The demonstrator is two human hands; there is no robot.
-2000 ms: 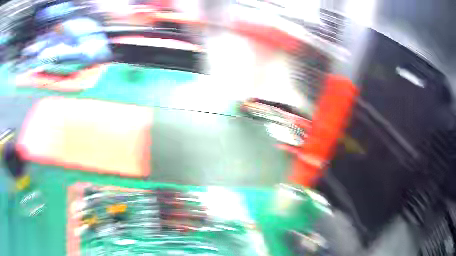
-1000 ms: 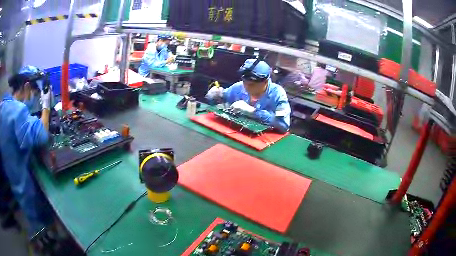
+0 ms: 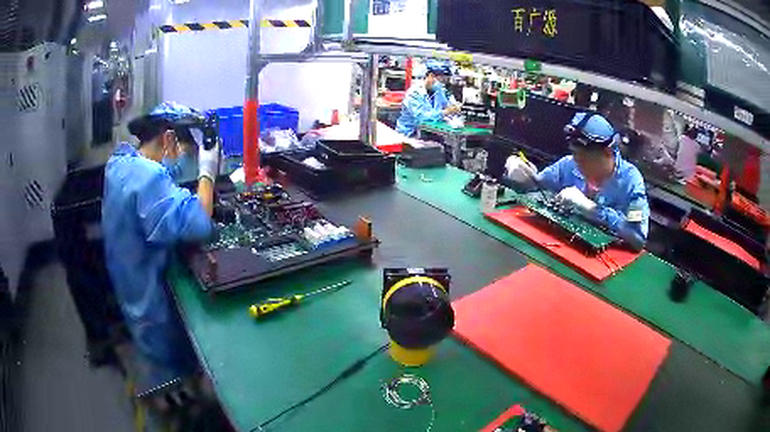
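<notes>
Neither of my hands is in the picture. Nearest in front of me, the corner of a circuit board [image 3: 530, 423] on a red pad [image 3: 504, 418] is cut off by the bottom edge. A loose coil of thin silver solder wire [image 3: 406, 391] lies on the green mat [image 3: 338, 337]. A black-and-yellow round container [image 3: 417, 316] stands upright behind the coil, with a black cable beside it. A large red foam pad [image 3: 561, 342] lies to its right.
A yellow-handled screwdriver [image 3: 274, 305] lies on the mat at left. Behind it is a board in a dark frame [image 3: 287, 253], with a person in blue [image 3: 160, 228] beside it. Another person [image 3: 595, 181] works on a board [image 3: 570, 221] across the bench. Black bins [image 3: 338, 164] stand at the back.
My view has swung left. The bench, container and coil now sit further right in the picture, the near board has mostly left at the bottom, and more of the person at left shows.
</notes>
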